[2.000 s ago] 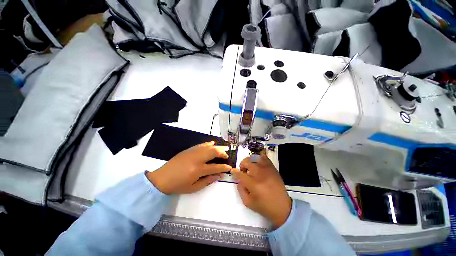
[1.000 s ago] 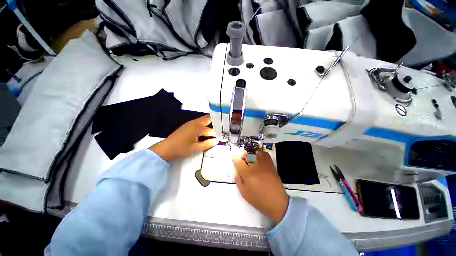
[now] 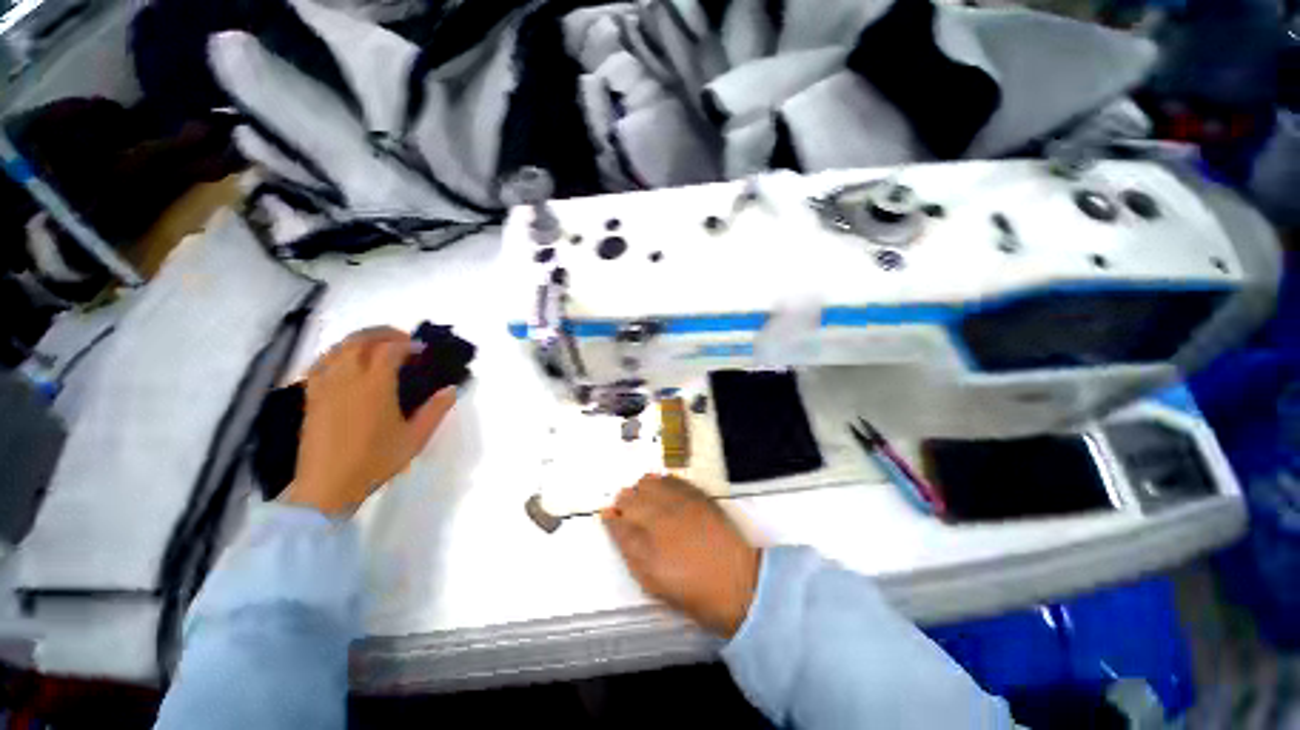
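Observation:
My left hand [image 3: 357,417] is over the loose black fabric pieces [image 3: 436,362] left of the machine, its thumb and fingers around them; how many it holds is hidden. My right hand [image 3: 684,553] rests on the table in front of the needle area, fingers together and curled, with nothing visible in it. The white sewing machine [image 3: 855,257] has no cloth under its needle. A black cut piece stack [image 3: 766,425] lies right of the needle, beside a brass-tan block [image 3: 673,432].
Pale panels with black edges [image 3: 136,428] are stacked at the left; more panels [image 3: 813,121] are heaped behind the machine. Slim pink and blue tools [image 3: 901,471] lie beside a black phone [image 3: 1015,476]. Blue crates [image 3: 1084,642] stand below the table at right.
My left hand has moved left from the needle to the black pieces and closed around them. My right hand has drawn back from the needle. The view has shifted and blurred.

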